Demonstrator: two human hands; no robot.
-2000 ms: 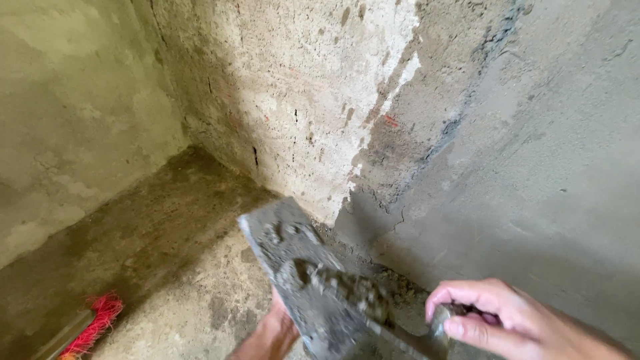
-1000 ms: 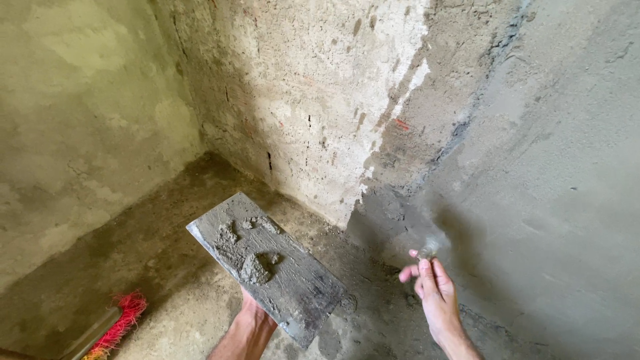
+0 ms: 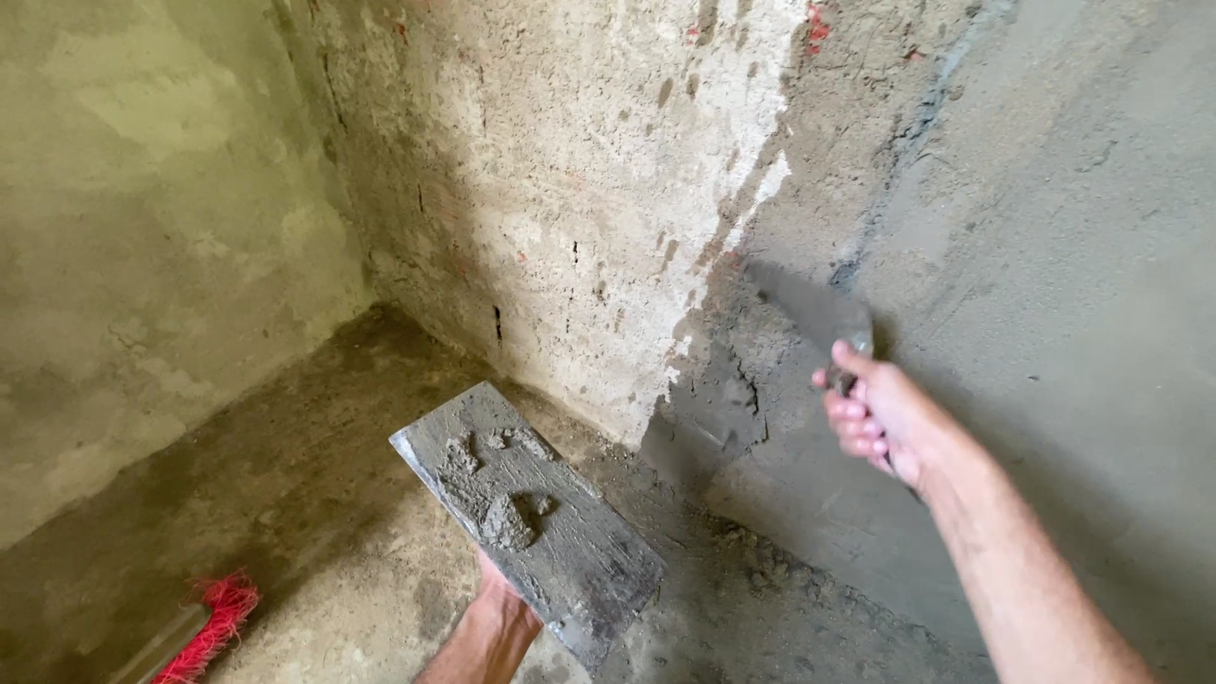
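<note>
My left hand (image 3: 503,598) holds a flat rectangular plasterer's hawk or float (image 3: 579,532) from below, tilted, its grip hidden beneath the plate. Several lumps of grey mortar (image 3: 508,522) lie on its upper half. With my right hand (image 3: 869,413) I grip the handle of a pointed trowel (image 3: 822,304), its blade against or very close to the wall, tip to the upper left. Below the blade, a patch of darker fresh mortar (image 3: 708,408) with a cracked edge covers the lower wall.
Rough, partly whitish wall (image 3: 560,209) spreads left of smoother grey render (image 3: 1073,313). A greenish wall (image 3: 161,228) meets it in a corner. On the concrete floor (image 3: 332,551), a brush with red bristles (image 3: 223,622) lies at lower left. Mortar crumbs (image 3: 760,560) line the wall's foot.
My right hand and the trowel have moved up the wall from beside the plate. Two seconds ago the trowel was over the plate; now the plate carries less mortar.
</note>
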